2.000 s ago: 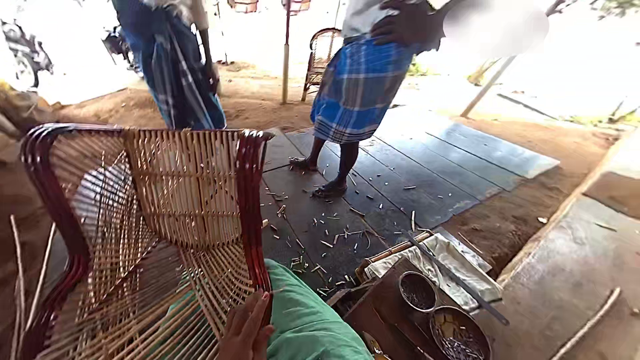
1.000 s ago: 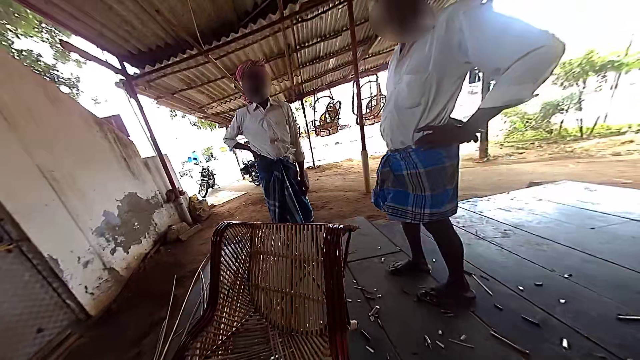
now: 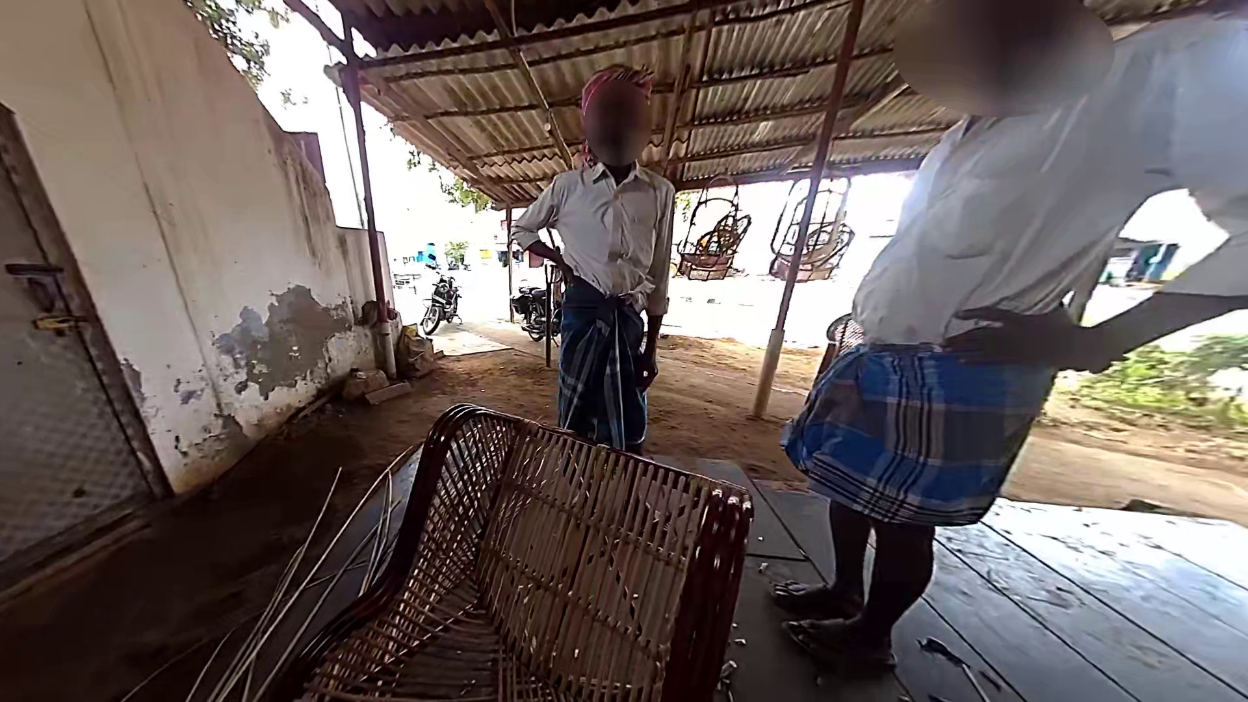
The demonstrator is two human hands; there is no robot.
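Note:
A woven cane chair [image 3: 585,546] with dark red-brown edges fills the lower middle of the head view, its seat running off the bottom edge. Neither my left hand nor my right hand shows in this frame, so what they hold or touch is hidden. Long thin cane strips [image 3: 302,575] lie to the left of the chair.
One person [image 3: 614,234] stands behind the chair; another [image 3: 916,429] stands close at the right on dark floor slabs [image 3: 1082,595] with scraps. A stained wall [image 3: 283,341] runs along the left. Posts [image 3: 804,224] hold a corrugated roof; hanging cane swing chairs [image 3: 717,239] are beyond.
The view has swung up and left from the floor and the chair. A hand at the chair's edge two seconds ago is out of view.

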